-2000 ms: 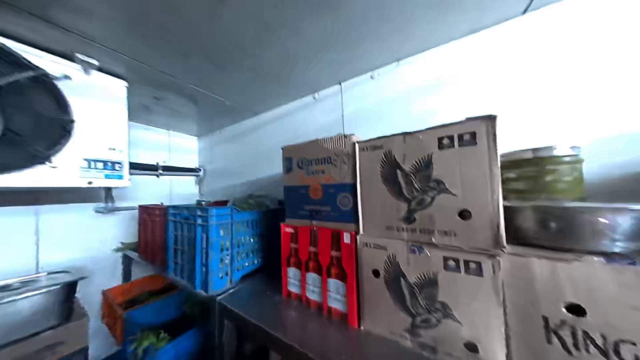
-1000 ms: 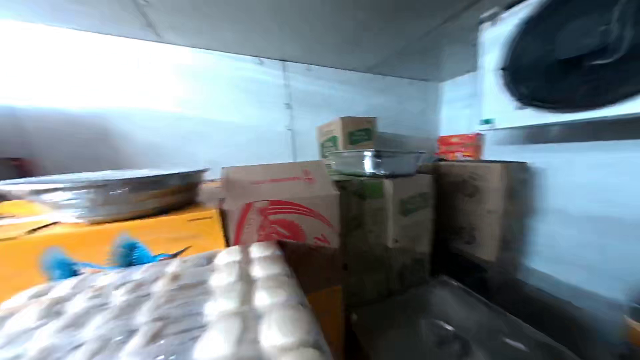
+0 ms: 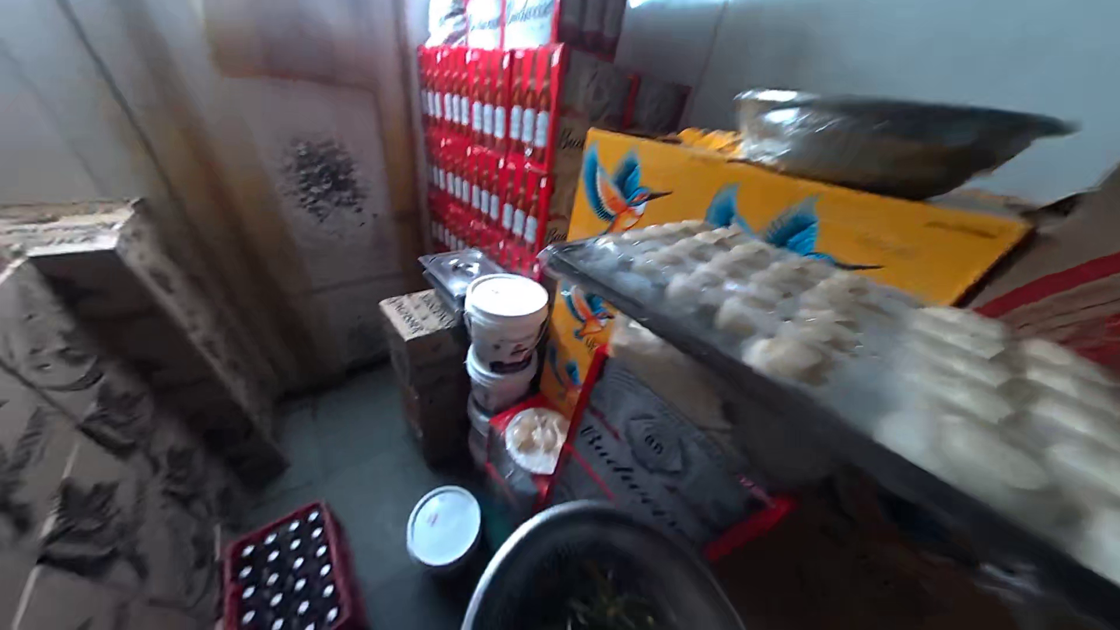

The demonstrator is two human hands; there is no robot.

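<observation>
Neither my left hand nor my right hand shows in the head view. A dark metal tray juts in from the right, bearing rows of pale dough pieces that look like dumplings under thin plastic. Behind it stands a yellow cardboard box with blue birds printed on it, and a wide metal bowl rests on top. Below the tray, at the bottom edge, is a round metal bowl with dark greens inside.
Stacked white plastic buckets stand beside a cardboard carton. A lidded bucket and a red crate of bottles are on the floor. Red Budweiser cartons rise behind. Brown cartons are stacked at the left. A tilted Budweiser box lies under the tray.
The view has swung widely, from shelved beer cartons, past the wall-mounted cooling unit and the dough tray, down to the floor, buckets and bottle crate.
</observation>
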